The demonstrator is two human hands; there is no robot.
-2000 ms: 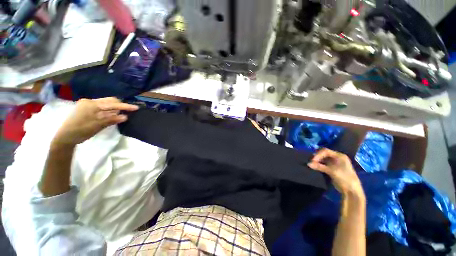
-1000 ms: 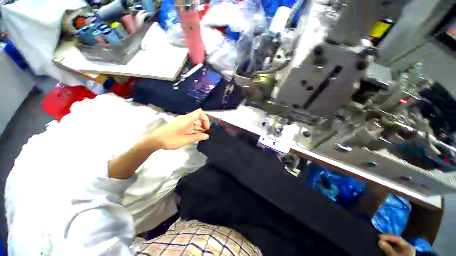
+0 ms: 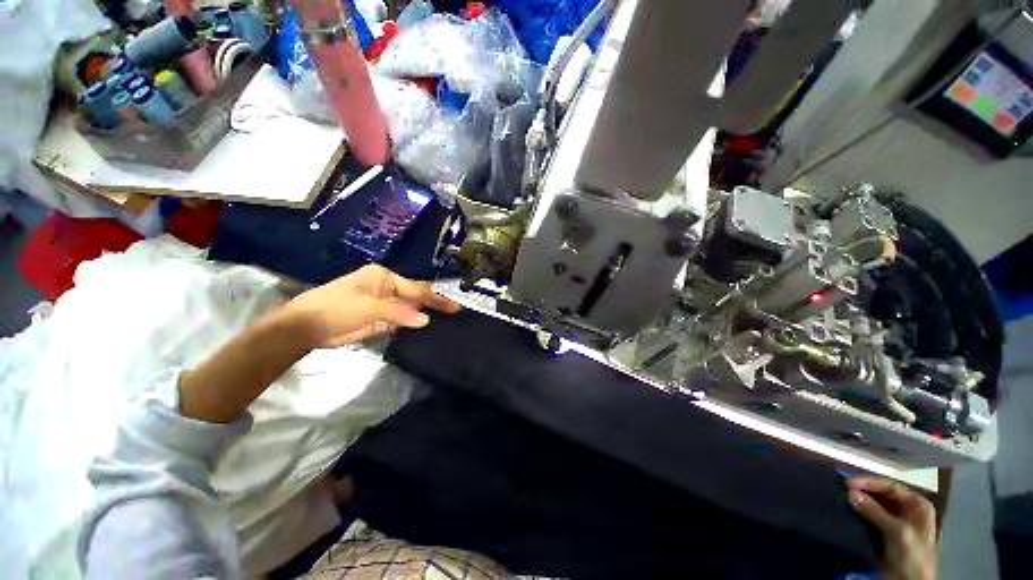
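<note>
The black garment piece (image 3: 634, 442) is stretched from left to right along the front edge of the machine table, with its long straight edge near the pale strip; the rest lies over the lap. My left hand (image 3: 368, 306) pinches its upper left corner. My right hand (image 3: 897, 519) pinches its right end, low at the right. The sewing machine head (image 3: 600, 266) stands just behind the cloth's edge. The needle plate is hidden; I cannot tell whether the cloth lies over it.
A smartphone (image 3: 387, 215) and a white pen-like tool (image 3: 346, 197) lie on dark cloth left of the machine. Behind are a pink bottle (image 3: 340, 85) and a tray (image 3: 170, 142) of thread cones. A white cloth heap (image 3: 147, 329) is at left, a control screen (image 3: 983, 96) upper right.
The black cloth has moved up against the table edge and now covers the gap beneath it. Both hands still hold its ends. The view has swung, and the control screen now shows.
</note>
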